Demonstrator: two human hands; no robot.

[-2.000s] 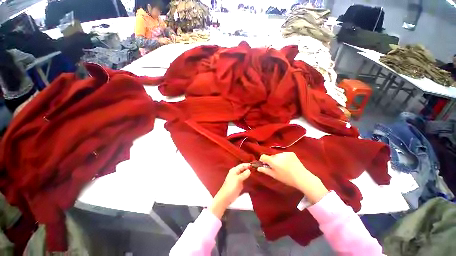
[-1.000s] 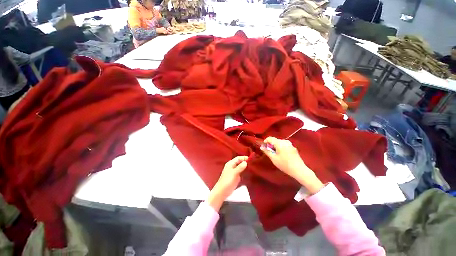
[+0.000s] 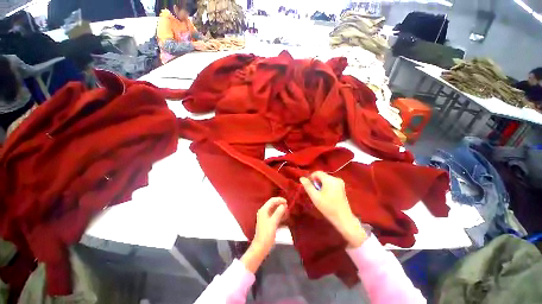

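A red garment (image 3: 380,196) lies spread on the white table front, its lower part hanging over the edge. A thin pale line shows at its neck. My left hand (image 3: 270,221) pinches a bit of the red cloth near the garment's middle. My right hand (image 3: 327,196) is just to the right and higher, over the same garment, fingers closed round a small dark and bluish metallic tool, likely thread snips (image 3: 317,185), mostly hidden by the hand. Any thread end is too small to see.
A heap of red garments (image 3: 291,95) lies at table centre. Another red pile (image 3: 89,148) hangs over the left edge. An orange stool (image 3: 412,116), blue denim (image 3: 469,172) and an olive sack (image 3: 499,276) are at right. A person in orange (image 3: 173,29) sits at the back left.
My hands first worked together at one spot. My right hand moved up and away with the tool, then slightly down. My left hand has moved down and left.
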